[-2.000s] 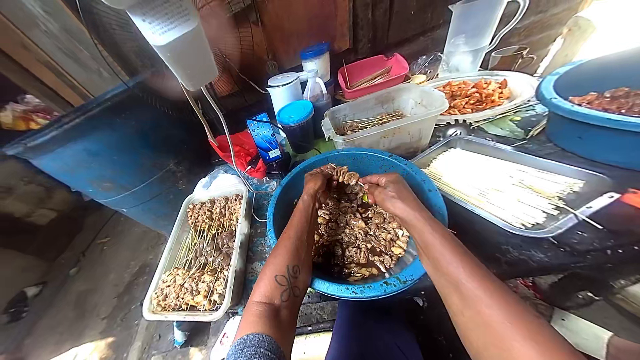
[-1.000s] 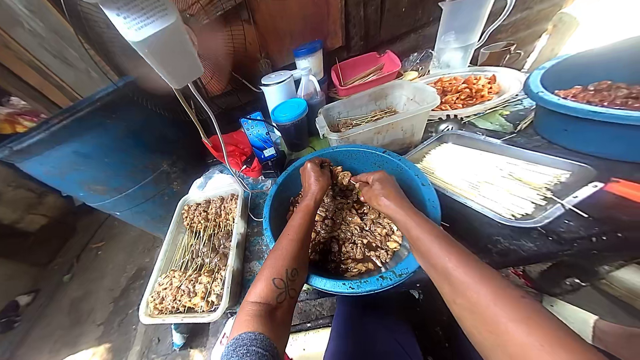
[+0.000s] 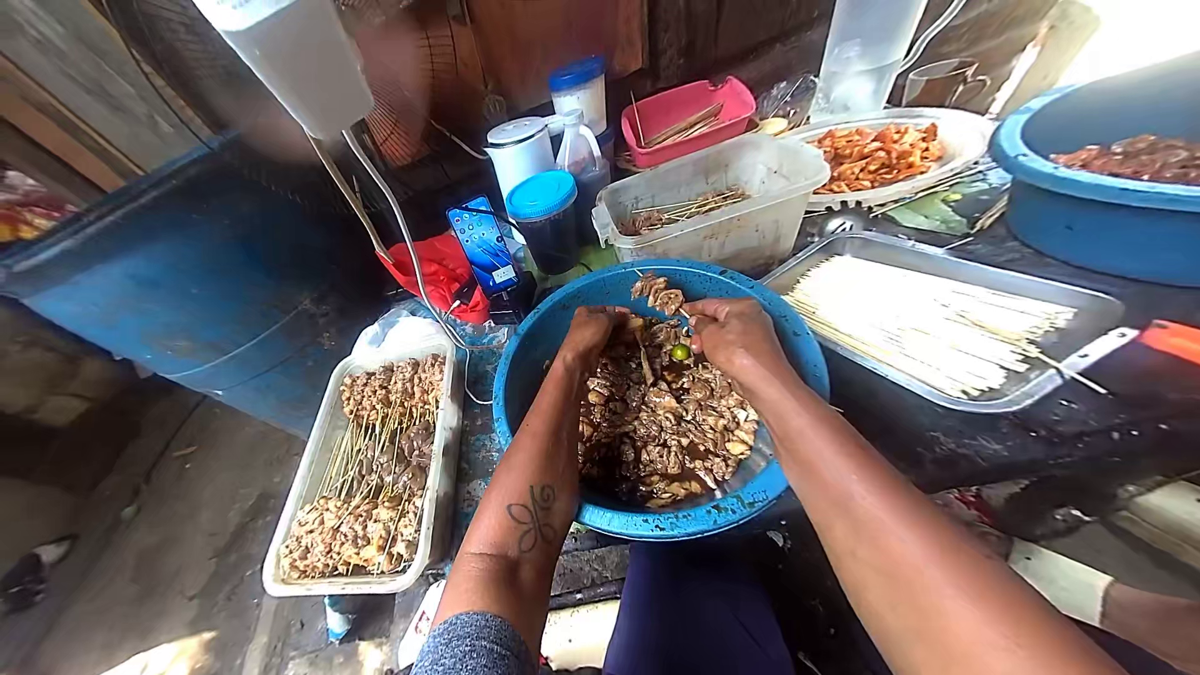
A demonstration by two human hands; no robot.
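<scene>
A blue plastic basin (image 3: 797, 328) in front of me holds dark marinated meat pieces (image 3: 670, 422) and a small green citrus fruit (image 3: 681, 352). Over its far right part, my right hand (image 3: 736, 337) grips a skewer with several meat pieces (image 3: 658, 293) threaded on it. My left hand (image 3: 600, 333) is at the meat on the basin's far left side; its fingertips are partly hidden, so what it holds does not show. To the left, a clear plastic tray (image 3: 281, 553) contains finished meat skewers. Right of the basin, a metal tray (image 3: 1012, 405) bears bare bamboo sticks (image 3: 928, 314).
Behind the basin stand a translucent container (image 3: 712, 244) with sticks, a pink basket (image 3: 741, 94), a blue-lidded jar (image 3: 542, 202) and a lit phone (image 3: 483, 244). A platter of reddish meat (image 3: 877, 155) and another blue basin (image 3: 1087, 178) lie back right. A blue barrel (image 3: 169, 281) and fan (image 3: 403, 75) are left.
The skewered meat now rises above my right hand near the basin's far rim. The green citrus fruit now shows beneath my right hand.
</scene>
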